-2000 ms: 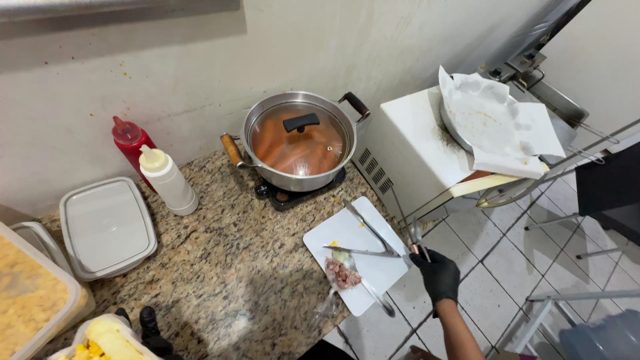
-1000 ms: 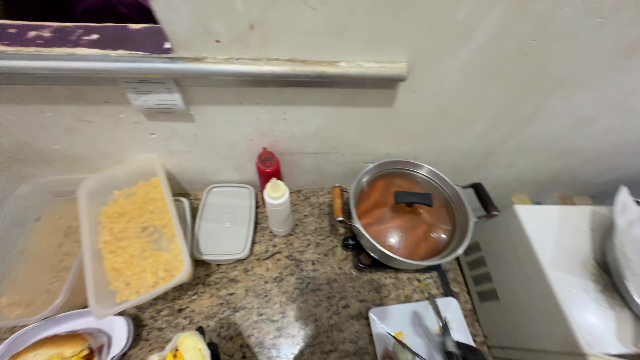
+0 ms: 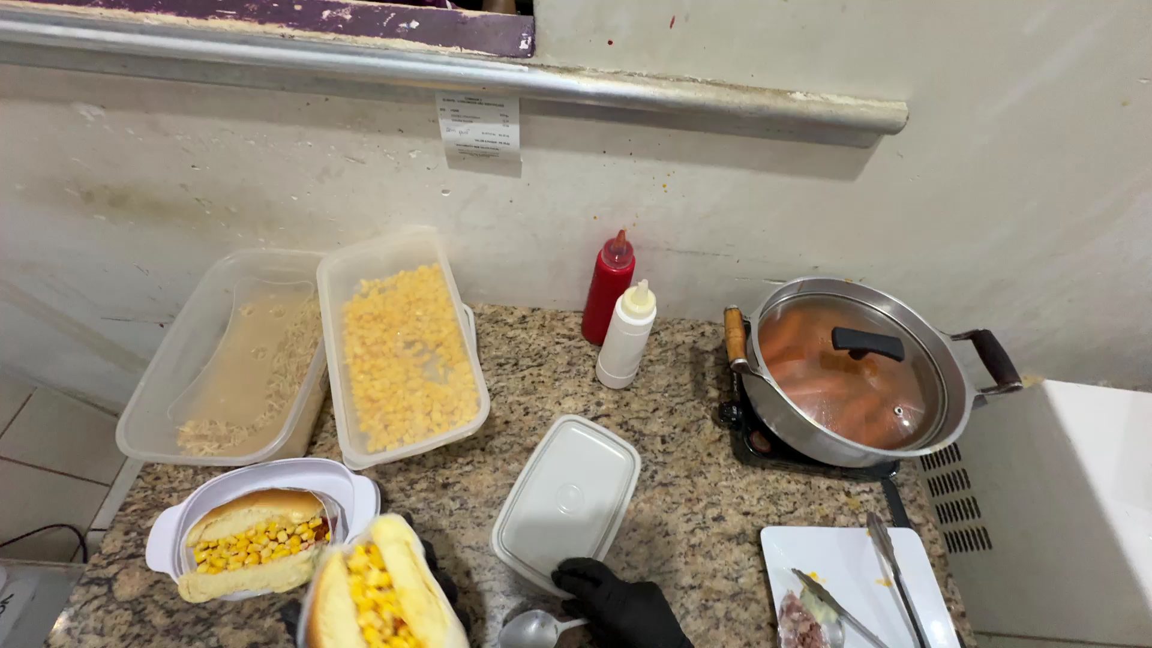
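My left hand, in a black glove, is mostly hidden behind a split bun filled with corn, which it holds up at the bottom edge. My right hand, also black-gloved, has its fingertips at the lower edge of a lidded plastic container. A metal spoon lies by that hand; its handle runs to the fingers, and whether they grip it is unclear. To the left, another bun with corn rests in a white oval dish.
Behind stand a tub of corn, a tub of shredded food in liquid, a red squeeze bottle and a white one. At right, a lidded pot sits on a burner, with tongs on a white board nearby.
My right hand has left the white board and tongs and moved left to the lidded container. That container has come forward, away from the tubs. The view has swung left.
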